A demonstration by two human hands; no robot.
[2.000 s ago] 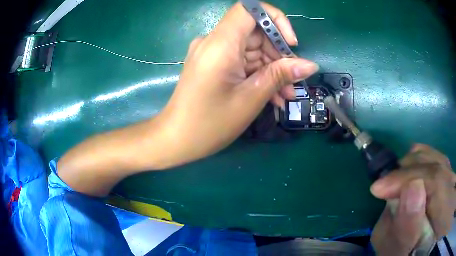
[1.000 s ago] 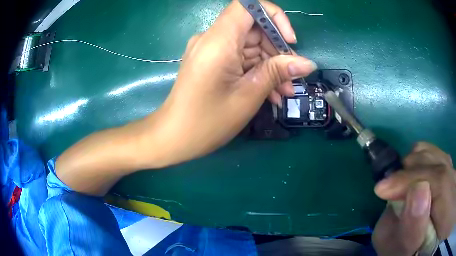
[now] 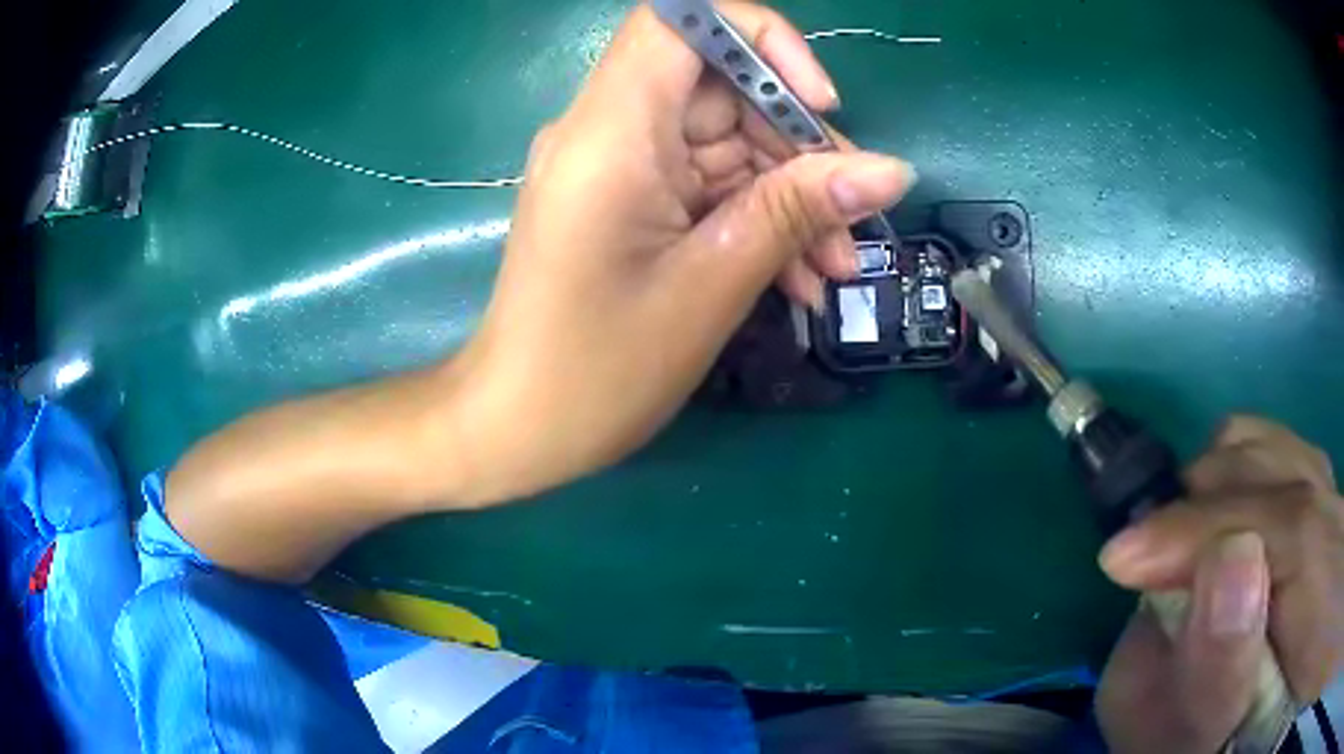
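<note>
My left hand (image 3: 649, 280) grips silver tweezers (image 3: 744, 77) with a row of round holes; their tips point down at the upper edge of the watch housing. My right hand (image 3: 1231, 567) grips a soldering iron (image 3: 1073, 410), its silver tip end at the housing's right side. The black housing (image 3: 873, 361) sits in a black fixture (image 3: 1005, 228), open side up. Inside are a pale rectangle (image 3: 859, 312) at left and a small circuit board (image 3: 935, 298) at right. Whether the tips touch the board I cannot tell. My left hand hides part of the fixture.
A solder reel (image 3: 92, 159) stands at the far left. Thin solder wire (image 3: 324, 153) runs from it behind my left hand and shows again at the top. A white strip (image 3: 165, 41) lies at the upper left. A yellow item (image 3: 428, 616) is at the mat's near edge.
My left hand and the tweezers have shifted slightly left. The housing and fixture appear slightly further left and up in view. The iron remains at the housing's right side.
</note>
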